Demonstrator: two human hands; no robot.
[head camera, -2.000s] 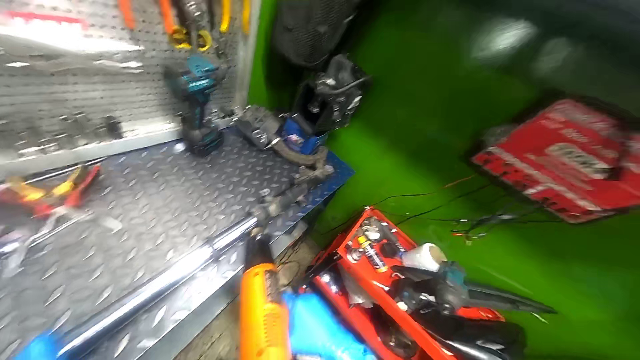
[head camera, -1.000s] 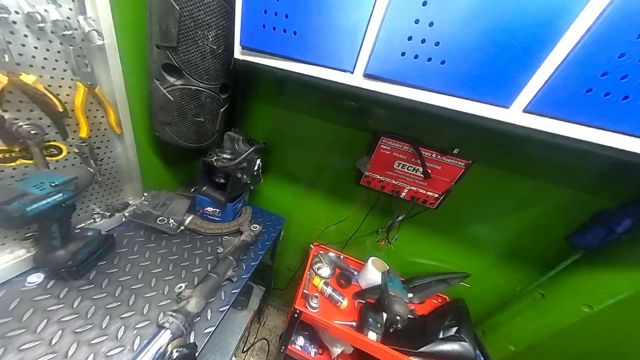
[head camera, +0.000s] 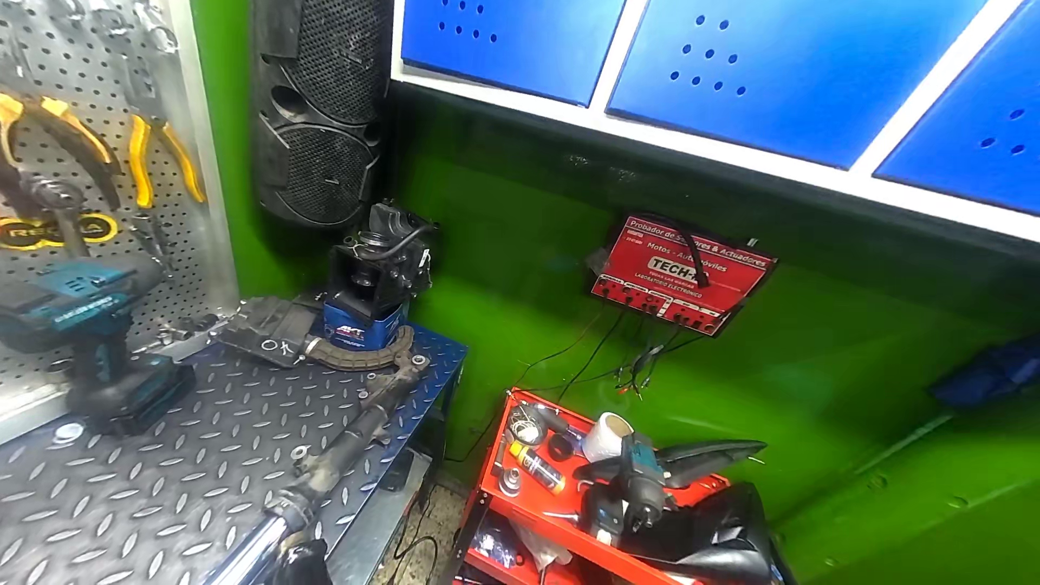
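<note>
Neither my left hand nor my right hand shows in the head view. A motorcycle fork leg (head camera: 337, 447) with a chromed tube (head camera: 248, 548) lies slantwise on the diamond-plate bench top (head camera: 69, 504), its tube running out of the bottom edge. A dark object (head camera: 305, 562), too cut off to identify, touches or stands close beside the tube at the bottom. A teal and black cordless power tool (head camera: 97, 349) stands on the bench at the left. Near the back corner, a black mechanical part (head camera: 378, 260) sits on a blue box (head camera: 366, 327), with a curved hose (head camera: 349, 356) before it.
Pliers (head camera: 166, 162) hang on a pegboard at left. A speaker (head camera: 325, 122) and red tester panel (head camera: 682, 272) are on the green wall, under blue cabinets (head camera: 747, 73). Right of the bench, a red cart (head camera: 585, 532) holds an impact wrench (head camera: 643, 479), paper roll (head camera: 605, 437) and spray can (head camera: 538, 467).
The orange power tool and the blue gloved hands seen at the bottom two seconds ago are out of view. The view has shifted strongly, bringing in the blue cabinets.
</note>
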